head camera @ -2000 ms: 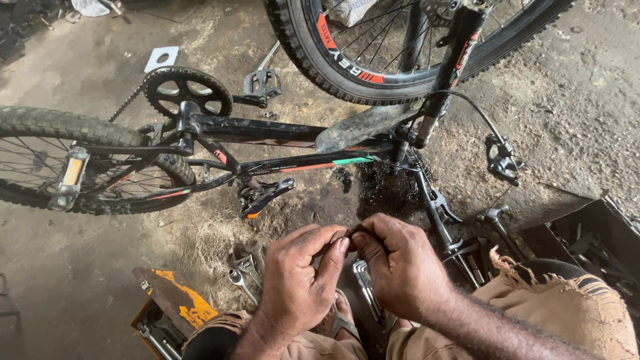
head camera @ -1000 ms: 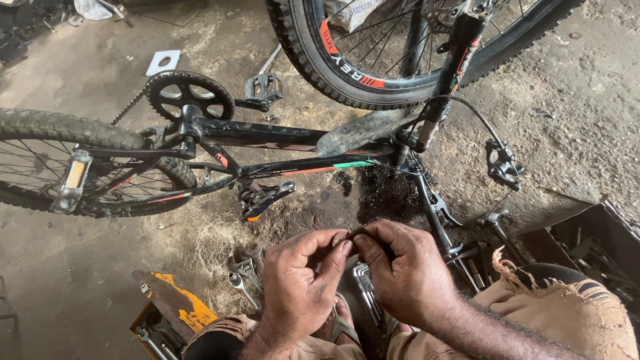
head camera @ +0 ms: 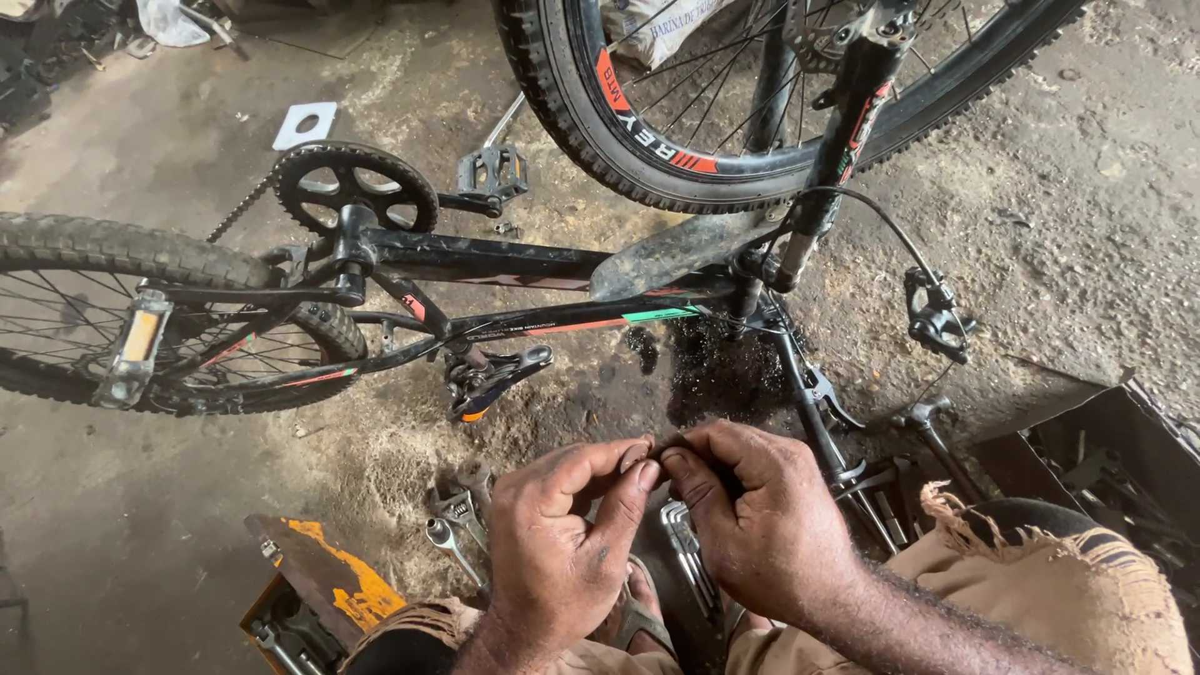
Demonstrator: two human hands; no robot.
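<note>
My left hand point(head camera: 572, 534) and my right hand point(head camera: 759, 516) meet at the fingertips, low in the middle of the view. Between them they pinch a small dark part point(head camera: 670, 445), mostly hidden by the fingers, so its kind cannot be told. Beyond the hands a black bicycle frame point(head camera: 525, 258) lies across the view, its chainring point(head camera: 356, 187) and treaded rear wheel point(head camera: 131, 244) at the left. A front wheel point(head camera: 637, 169) with red and white rim markings stands at the top, beside a fork leg point(head camera: 853, 122). A disc brake caliper point(head camera: 937, 314) hangs from a cable at the right.
Hex keys point(head camera: 689, 548) lie between my feet, wrenches point(head camera: 455, 539) left of them. An open toolbox point(head camera: 347, 572) is at lower left, a black tool tray point(head camera: 1116, 441) at right. A hammer point(head camera: 937, 441) lies near the handlebar point(head camera: 811, 412). A white plate with a hole point(head camera: 305, 124) rests behind.
</note>
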